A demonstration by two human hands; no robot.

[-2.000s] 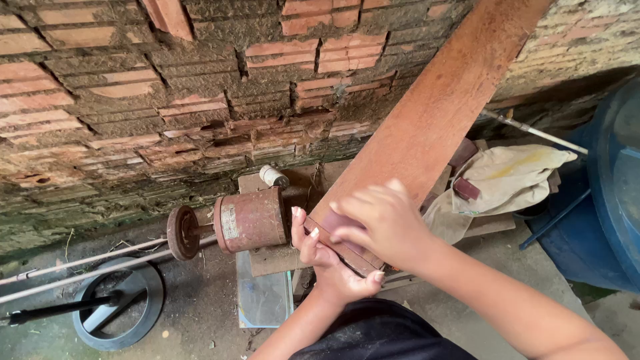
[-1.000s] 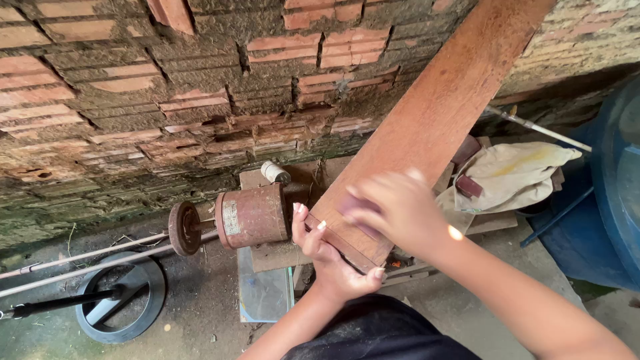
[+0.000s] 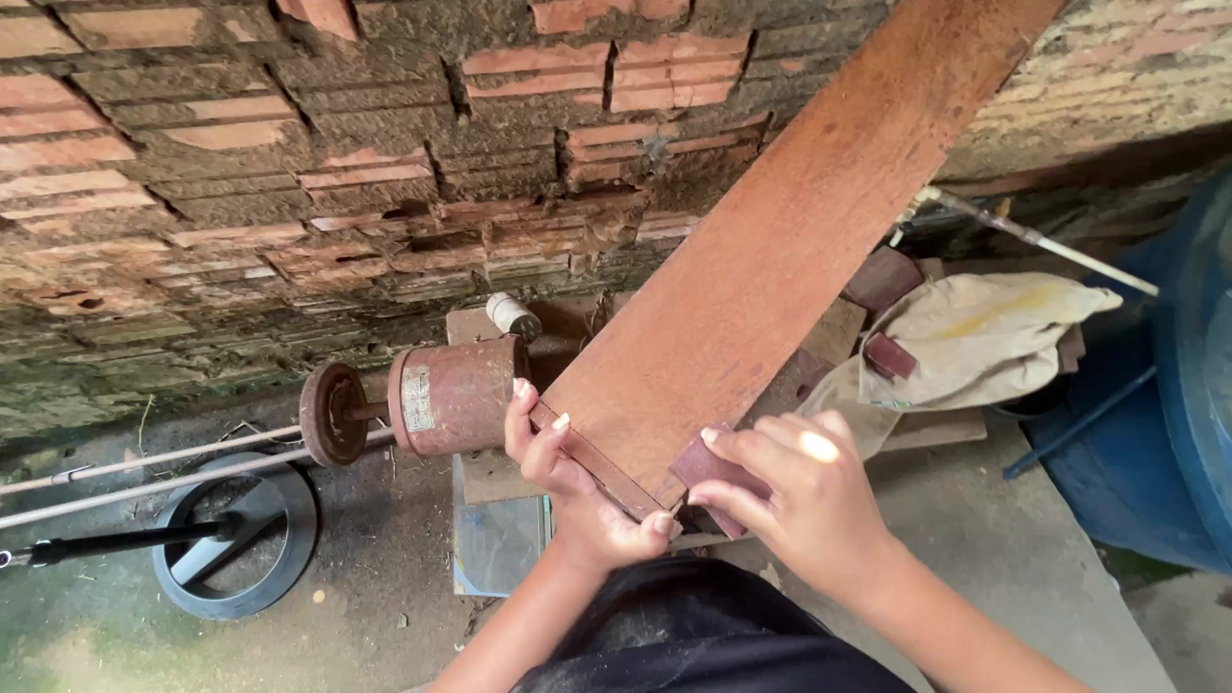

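Observation:
A long reddish-brown wooden board (image 3: 741, 260) slants from the top right down to my lap. My left hand (image 3: 587, 491) grips its near end, fingers on the left corner and thumb at the right corner. In my right hand (image 3: 799, 481) is a piece of maroon sandpaper (image 3: 717, 472), pinched between thumb and fingers at the board's right edge near that end. Part of the sandpaper is hidden by my fingers.
A rusty motor (image 3: 457, 395) with a pulley (image 3: 333, 414) lies left of the board. Further left are a grey ring-shaped base (image 3: 236, 534) and poles. At right are a cloth sack (image 3: 991, 337), a small maroon block (image 3: 888, 356) and a blue tank (image 3: 1193, 385). A brick wall (image 3: 366, 164) runs behind.
My right hand has moved with the sandpaper from the face of the board to its right edge. My left hand keeps its hold on the near end.

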